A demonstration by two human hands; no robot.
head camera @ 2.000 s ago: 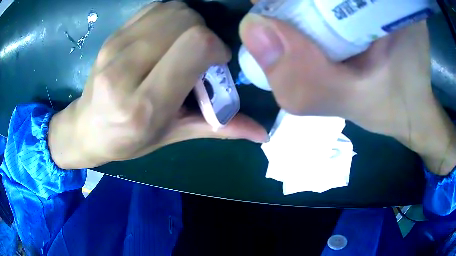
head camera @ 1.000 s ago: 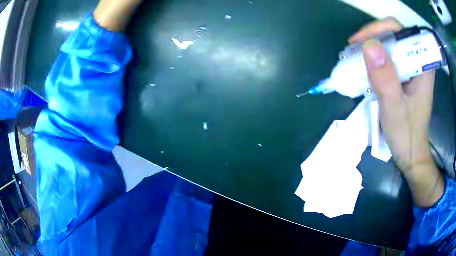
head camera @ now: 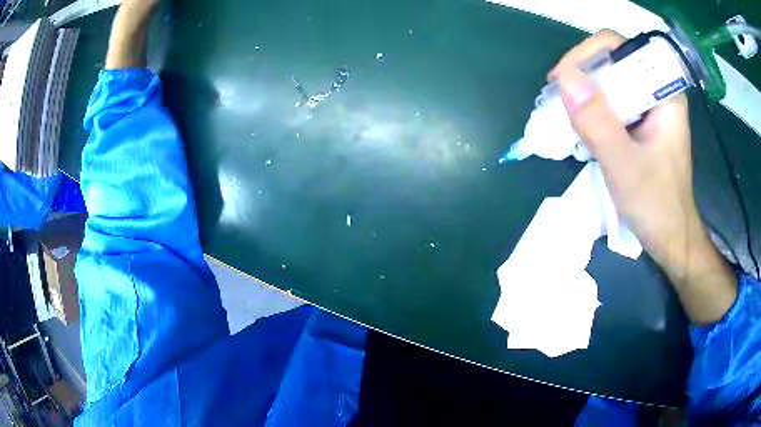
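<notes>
My right hand (head camera: 627,138) holds a white dispensing syringe (head camera: 638,92) above the bench at the right. Its blue needle tip (head camera: 511,153) points left and touches no part. A green adapter (head camera: 703,58) sits at the syringe's rear. My left arm reaches to the top left; only the wrist shows there and the left hand is cut off by the picture's top edge. White wiping paper (head camera: 551,288) lies on the dark green bench (head camera: 400,200) below the right hand. No housing is in view.
Whitish glue residue (head camera: 315,98) and small specks mark the bench. A stack of pale, thin-edged layers (head camera: 42,100) stands at the far left. A dark cord (head camera: 734,179) hangs beside my right wrist. A cardboard box (head camera: 60,275) is below the bench at the left. Another blue sleeve (head camera: 25,196) shows at the left edge.
Since two seconds ago my left hand, with the housing, has left the view towards the upper left. The syringe has moved away from the housing. Since one second ago it has shifted slightly left.
</notes>
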